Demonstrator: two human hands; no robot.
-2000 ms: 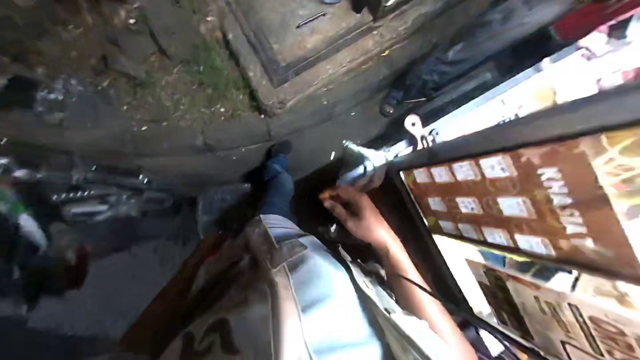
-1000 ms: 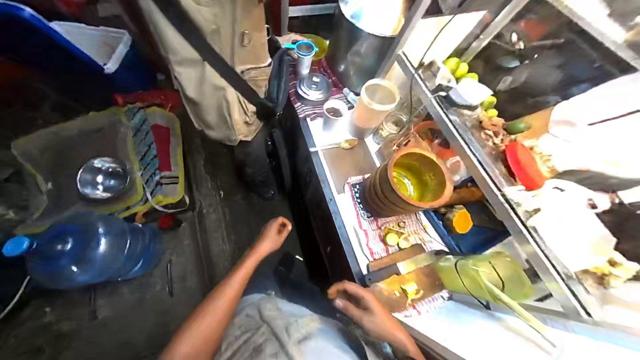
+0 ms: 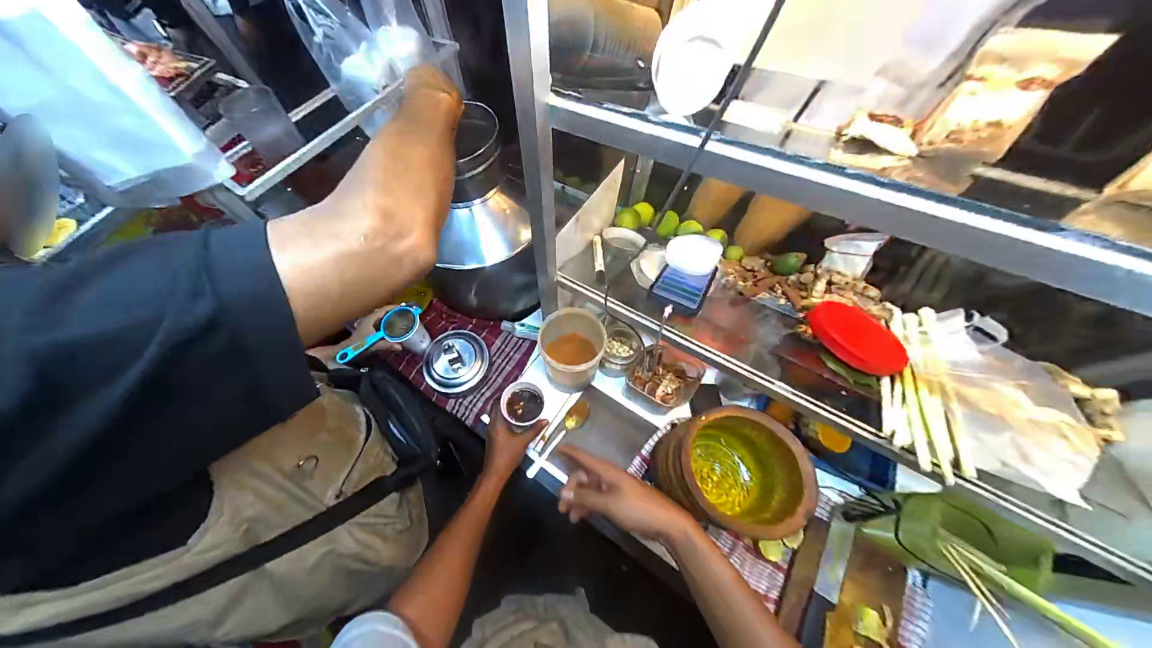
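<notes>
My left hand [image 3: 509,443] is closed round a small cup of dark liquid [image 3: 523,404] at the counter's edge. My right hand [image 3: 612,493] has its fingers spread in the air with nothing in them. Just beyond it a golden spoon [image 3: 576,415] and white sticks [image 3: 545,447] lie on the counter. Behind the cup stands a tub of brown powder [image 3: 571,347]. A glass jar [image 3: 621,349] and a clear container of brown pieces [image 3: 664,376] are beside it. Right of my right hand sits a large brown pot with yellow-green liquid [image 3: 747,470].
Another person's bent arm [image 3: 360,234] and dark sleeve [image 3: 153,351] fill the left. A metal lid [image 3: 456,362] and a blue-rimmed strainer [image 3: 400,323] lie near a metal can [image 3: 486,234]. The display case's metal rail [image 3: 765,386] runs behind the pot; a cutting board [image 3: 864,585] is at lower right.
My left hand, empty a second ago, now holds the small cup, which stood on the counter then. My right hand has reached over the counter's edge. The other person's arm has come into view.
</notes>
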